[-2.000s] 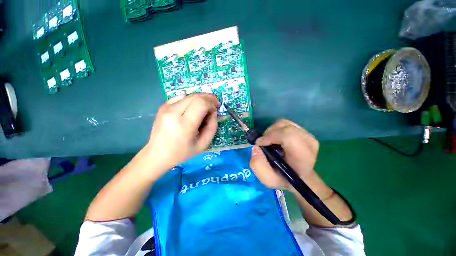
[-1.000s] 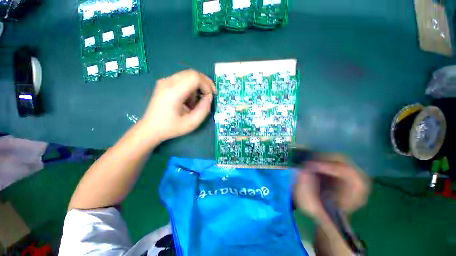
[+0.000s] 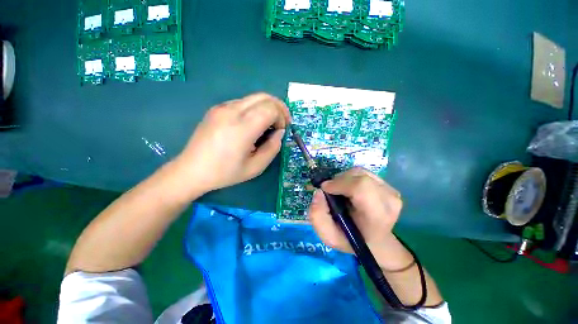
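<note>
A green PCB panel [image 3: 339,130] lies on a pale backing board [image 3: 342,93], which shows as a strip at the far end. My right hand [image 3: 361,205] grips a black soldering iron [image 3: 348,231] like a pen. Its metal tip points at the panel's left edge, close to my left fingertips. My left hand [image 3: 237,142] is at the panel's left edge with thumb and forefinger pinched together. Any solder wire between them is too thin to make out. My right hand covers the panel's near right part.
Green panels with white squares lie beyond at left [image 3: 130,44] and in a stack [image 3: 336,22]. At right are a tan card [image 3: 548,69], a crumpled clear bag [image 3: 554,139] and a round spool-like object [image 3: 525,195]. A blue apron [image 3: 279,266] hangs at the bench edge.
My right hand and the iron have moved from the panel's near right corner up and left to its left edge. The camera view has shifted. My left hand stays at the left edge.
</note>
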